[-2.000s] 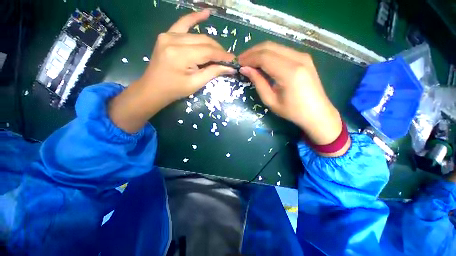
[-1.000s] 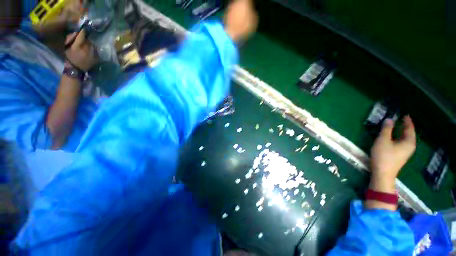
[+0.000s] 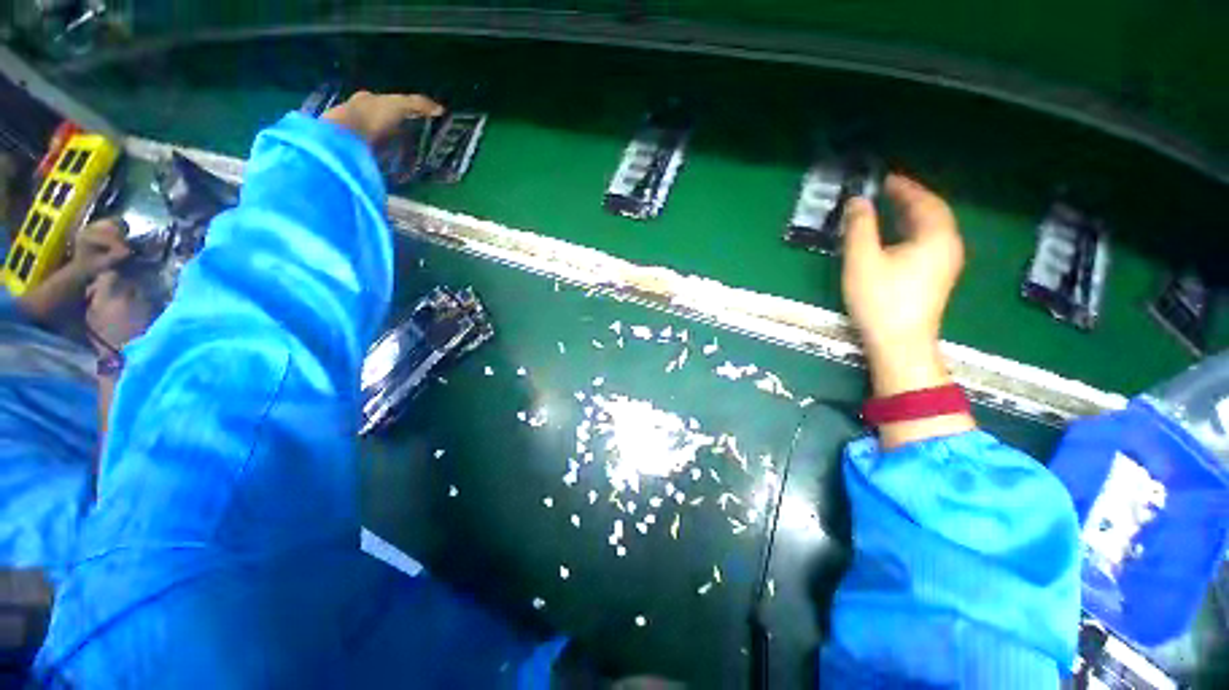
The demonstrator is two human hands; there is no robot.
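My left hand (image 3: 384, 119) reaches over the green belt at the upper left, beside a phone assembly (image 3: 454, 146); its fingers are partly hidden, and I cannot tell if they grip anything. My right hand (image 3: 906, 270), with a red wristband, is over the belt with thumb and fingers apart. Its thumb tip overlaps the right edge of another phone assembly (image 3: 820, 205), which lies on the belt. Stacked phone assemblies (image 3: 421, 353) lie on the bench, partly behind my left sleeve.
A whitish rail (image 3: 674, 289) separates belt and bench. Small white pieces (image 3: 640, 442) lie heaped and scattered on the bench. More phone assemblies (image 3: 647, 167) sit along the belt. A blue bin (image 3: 1143, 519) is at the right. Another person's hands (image 3: 115, 290) and a yellow object (image 3: 57, 213) are at the left.
Two seconds ago both hands held a dark part over the white pieces; now they are apart over the belt. Since one second ago, the view has shifted and my right hand is beside a different-looking part of the belt.
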